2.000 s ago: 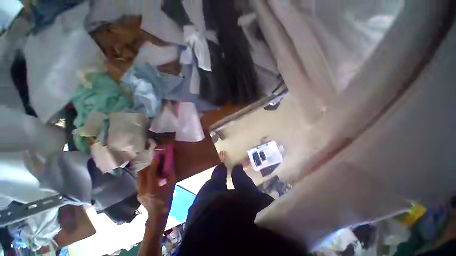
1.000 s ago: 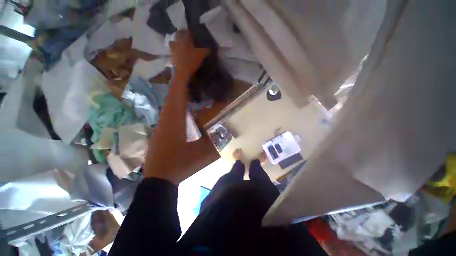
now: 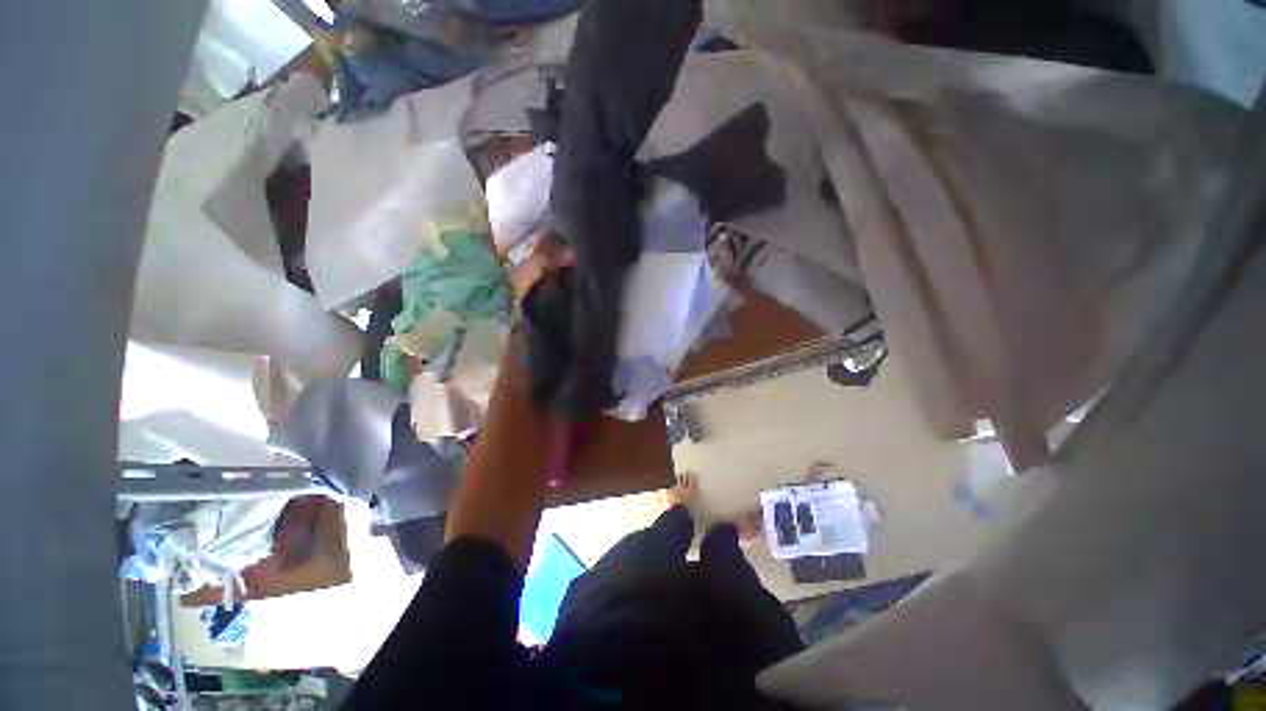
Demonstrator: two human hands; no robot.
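My left hand [image 3: 542, 264], bare below a dark sleeve, reaches up from the bottom left. It is closed on a long dark cloth [image 3: 600, 181], which hangs over and hides most of the fingers. White and pale blue pieces [image 3: 664, 299] lie right beside the cloth. Crumpled mint fabric [image 3: 458, 292] and beige scraps [image 3: 451, 396] lie left of the forearm. A bit of pink [image 3: 560, 456] shows by the wrist. A very large pale sheet [image 3: 1055, 278] fills the right side. My right hand is not visible.
Brown board [image 3: 625, 456] lies under the scraps, with a metal-edged frame along it. A slotted metal bar [image 3: 208, 481] is at left. Below, on the pale floor, are printed pages [image 3: 819, 521] near bare feet, and a blue folder [image 3: 551, 583].
My left hand first had a pink thing near it, then reached up into the dark cloth. The cloth now hangs across the hand and forearm. The view has shifted, and the scraps appear further right.
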